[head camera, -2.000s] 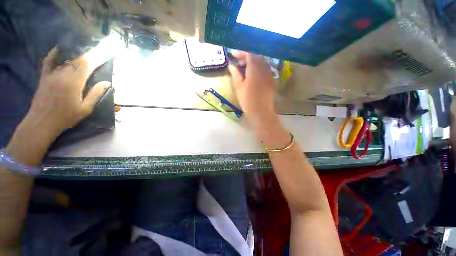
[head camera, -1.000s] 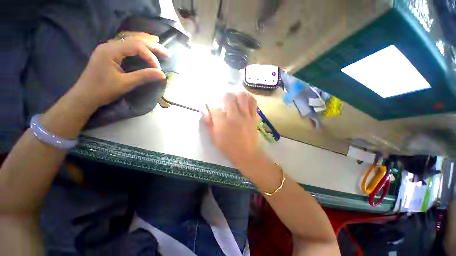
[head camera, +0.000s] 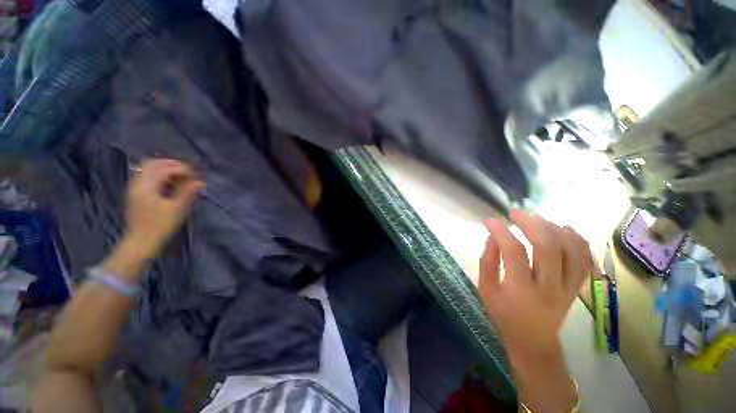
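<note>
Dark grey garment cloth (head camera: 387, 73) spreads from the upper middle toward the lamp-lit needle area, its lower edge lifted or blurred. More dark cloth (head camera: 194, 105) hangs at the left and over the lap. My left hand (head camera: 164, 202) is over this left cloth, thumb and fingertips close together; whether it pinches cloth I cannot tell. My right hand (head camera: 533, 278) is above the white table, fingers spread and slightly curled, fingertips near the cloth's lower tip; no clear grip shows. The sewing machine head (head camera: 694, 137) is at the right. Its needle is lost in glare.
Green and blue snips (head camera: 605, 314) lie right of my right hand. A phone (head camera: 652, 242) lies beside the machine. Pale blue scraps (head camera: 684, 302) and a yellow item (head camera: 714, 352) are at the far right. The table's green edge (head camera: 428, 250) runs diagonally.
The view has swung left. My left hand has left the needle area and is out over the hanging cloth. The large cloth now covers the upper middle. My right hand's fingers are more spread.
</note>
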